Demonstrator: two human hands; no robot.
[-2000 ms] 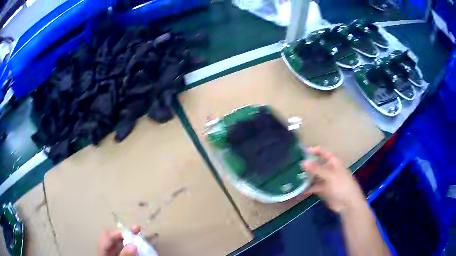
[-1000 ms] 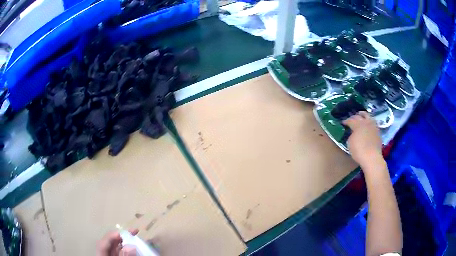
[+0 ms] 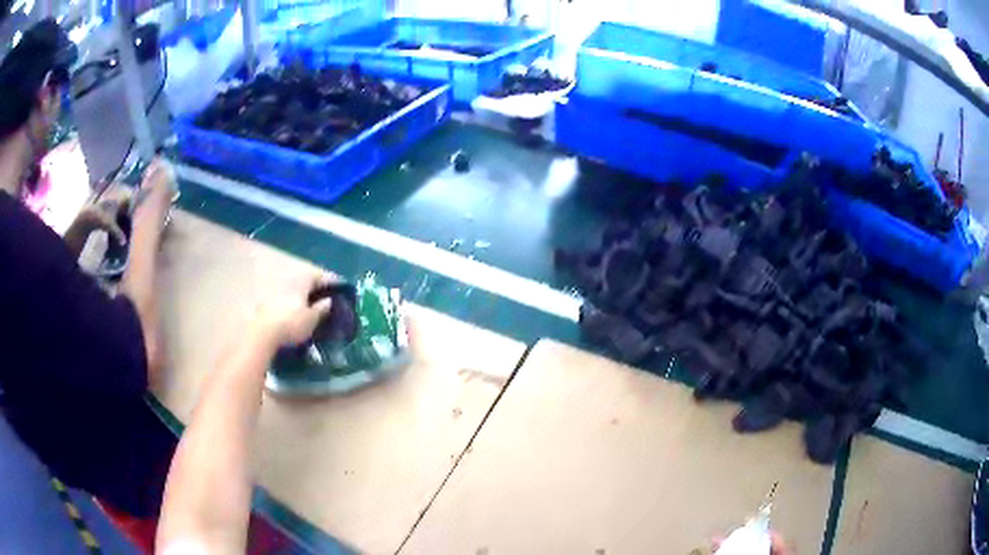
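Observation:
A green car body (image 3: pixel 380 331) with a pale rim and a dark cabin sits over the cardboard at the left; it is blurred. My left hand (image 3: pixel 298 314) reaches in from the lower left and grips it at the dark cabin; the fingertips are partly hidden there. I cannot tell whether the body touches the cardboard. My right hand (image 3: pixel 724 540), mostly cut off by the bottom edge, holds a white glue bottle (image 3: pixel 750 533) with its thin nozzle pointing up.
A large seat pile (image 3: pixel 748 293) lies beyond the cardboard (image 3: pixel 618 455). Blue bins (image 3: pixel 315 168) with black parts stand behind. A person in dark clothes (image 3: pixel 65 336) works at the left with hands over the bench. Part of another body (image 3: pixel 983 510) shows at the right edge.
The view has swung left. Earlier my right hand set a body beside the rows while my left held the bottle. Now the bottle is in my right hand and my left grips another body.

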